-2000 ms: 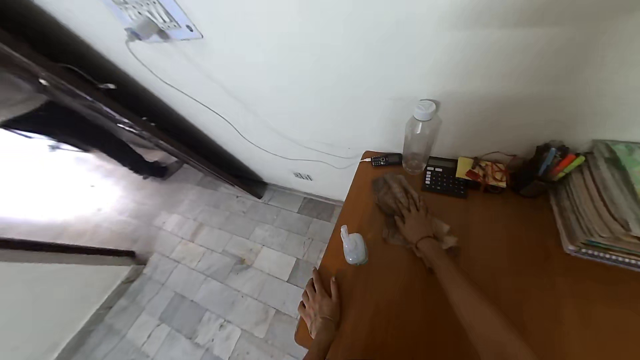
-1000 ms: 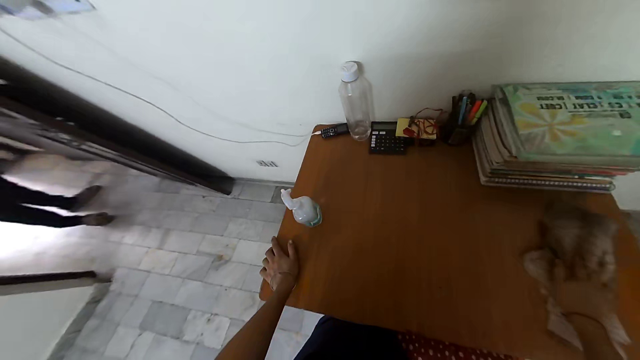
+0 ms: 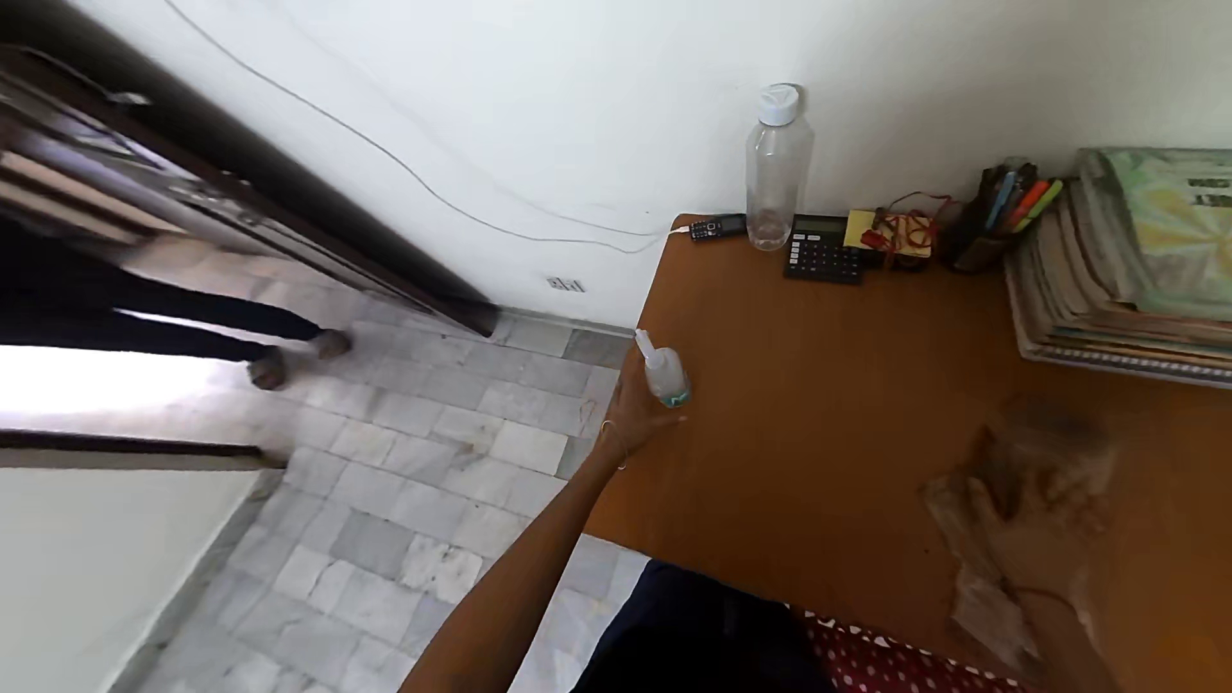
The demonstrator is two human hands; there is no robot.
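My right hand (image 3: 1035, 539) presses a crumpled brown cloth (image 3: 1049, 452) on the right part of the brown wooden desk (image 3: 818, 404); both are blurred. Near the desk's left edge, my left hand (image 3: 635, 409) has its fingers behind a small clear spray bottle (image 3: 667, 377) with a white nozzle, thumb apart. Whether its fingers touch the bottle cannot be told.
Along the wall are a keypad phone (image 3: 717, 227) on a cable, a transparent bottle (image 3: 778, 173), a calculator (image 3: 823, 252), a yellow pad with red wires (image 3: 890, 234), a pen holder (image 3: 987, 226) and stacked books (image 3: 1136, 279). A person's legs (image 3: 192, 318) show in the doorway at left.
Since two seconds ago, my right hand and the cloth have moved from beside the transparent bottle to the desk's right part. My left hand has moved up the desk's edge to the spray bottle.
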